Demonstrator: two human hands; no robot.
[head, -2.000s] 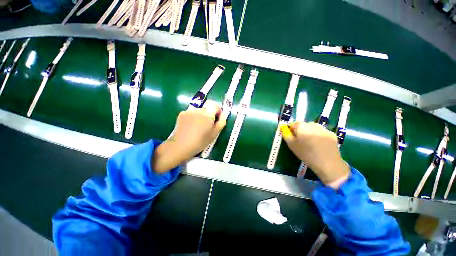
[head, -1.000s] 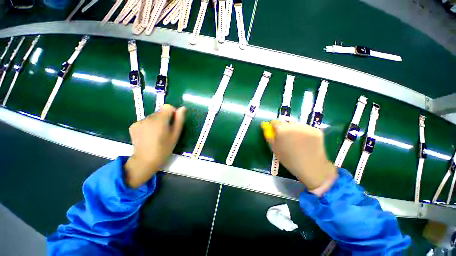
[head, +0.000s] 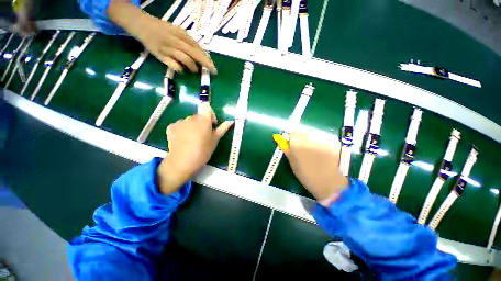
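Smartwatches with pale pink straps lie spaced across the green conveyor belt [head: 263,118]. My left hand [head: 189,140] is over the near half of one watch [head: 205,90], fingertips at the strap just below its dark face, thumb spread to the right. Its lower strap is hidden by the hand. My right hand [head: 316,159], with yellow finger cots, is between two watches; its fingertips are at the middle of a tilted watch [head: 299,110], whose face is mostly hidden. Whether either hand grips its watch is unclear. A watch with a pale middle [head: 239,115] lies between my hands.
Another person's hand [head: 170,44] reaches from the far side over the upper strap ends. A pile of watches [head: 220,19] is on the far bench, and a single watch [head: 440,72] farther right. Pale rails [head: 247,189] edge the belt. A crumpled white piece [head: 339,256] is on the near bench.
The watches have shifted right in view. The other person's hand has come in at upper left. My left hand has moved right and up to a watch; my right hand is at another watch.
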